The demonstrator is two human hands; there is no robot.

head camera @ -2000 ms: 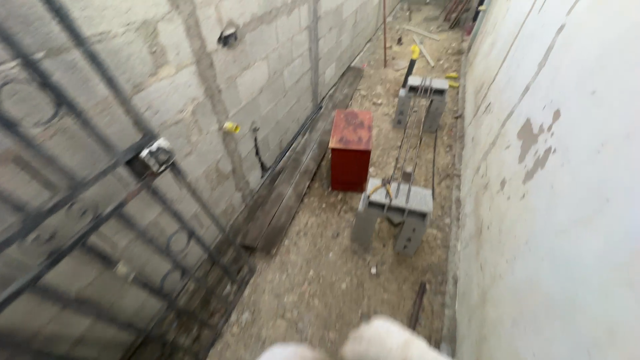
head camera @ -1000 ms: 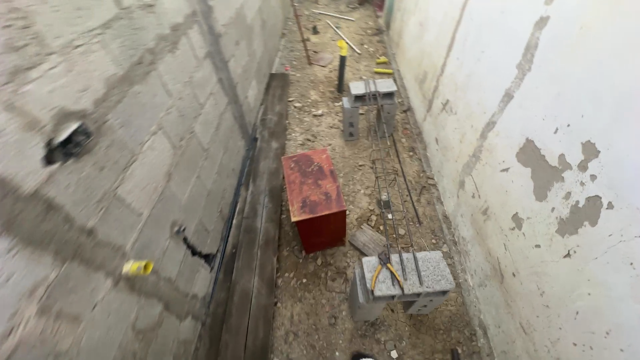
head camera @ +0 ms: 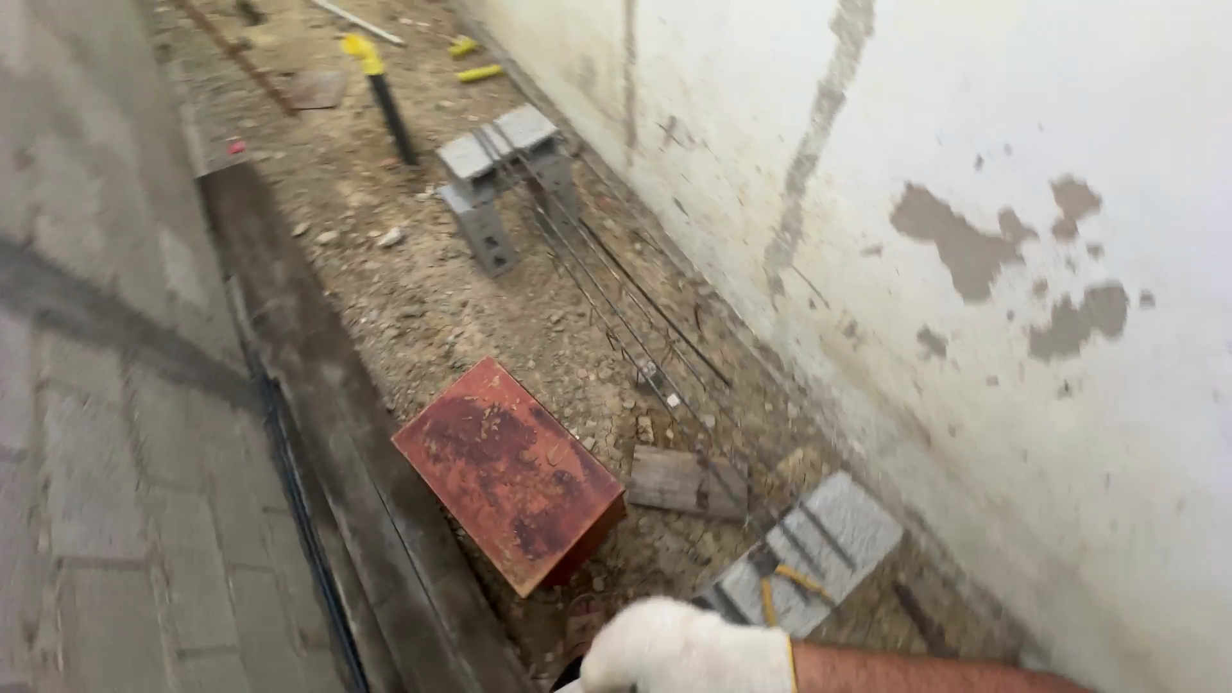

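Observation:
My right hand (head camera: 688, 650), in a white glove with a yellow cuff edge, enters at the bottom of the view. Its fingers are bent, and what they may hold is hidden. Just beyond it, pliers with yellow handles (head camera: 794, 582) lie on a grey concrete block (head camera: 847, 529). Long steel rebar rods (head camera: 616, 318) run from this block to another concrete block support (head camera: 500, 144) farther off. To the left of the near block stands a red box (head camera: 510, 472) with a stained, worn top. My left hand is not in view.
Dark wooden planks (head camera: 327, 414) lie along the grey block wall (head camera: 154, 520) on the left. A patchy white wall (head camera: 962, 404) rises on the right. A short board (head camera: 688, 481) lies on the rubble ground. Farther off stands a black pipe with a yellow elbow (head camera: 390, 111).
The view has moved down the passage, past the gate seen on the left at first. My right gloved hand has come into view since one second ago.

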